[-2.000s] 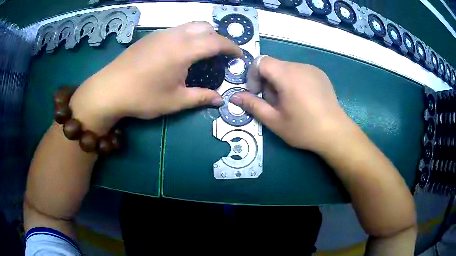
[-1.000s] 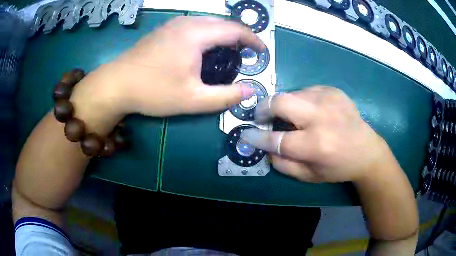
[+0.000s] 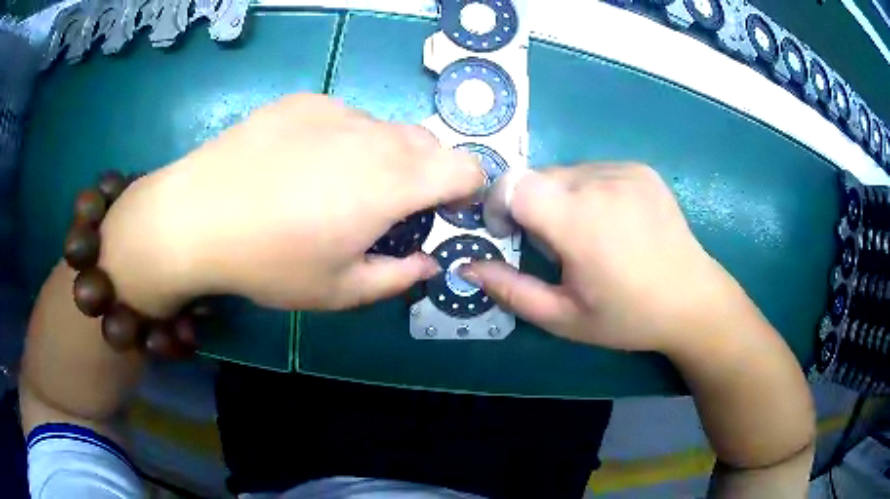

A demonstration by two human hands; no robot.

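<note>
A silver-grey holder plate [image 3: 463,326] lies lengthwise in front of me, with four round disc units in its seats. The bottom black disc unit [image 3: 466,297] has a bright centre; the third is partly covered by fingers. My left hand [image 3: 293,205] reaches over from the left and holds a loose black disc unit [image 3: 405,236] under its curled fingers, beside the plate; its thumb tip is at the bottom disc's left edge. My right hand [image 3: 605,255] has its thumb on the bottom disc and a pale-wrapped fingertip by the third disc, fingers apart.
Empty holder plates [image 3: 146,24] lie overlapped at the upper left. A white strip [image 3: 673,88] crosses behind the green bench [image 3: 625,117]. Beyond it runs a row of filled plates [image 3: 792,60]. A dark stack of filled plates [image 3: 847,283] stands at the right edge.
The bottom seat, empty two seconds ago, now has a black disc. Since one second ago, my left hand has moved down with its disc; my right hand has shifted, its thumb now on the bottom disc.
</note>
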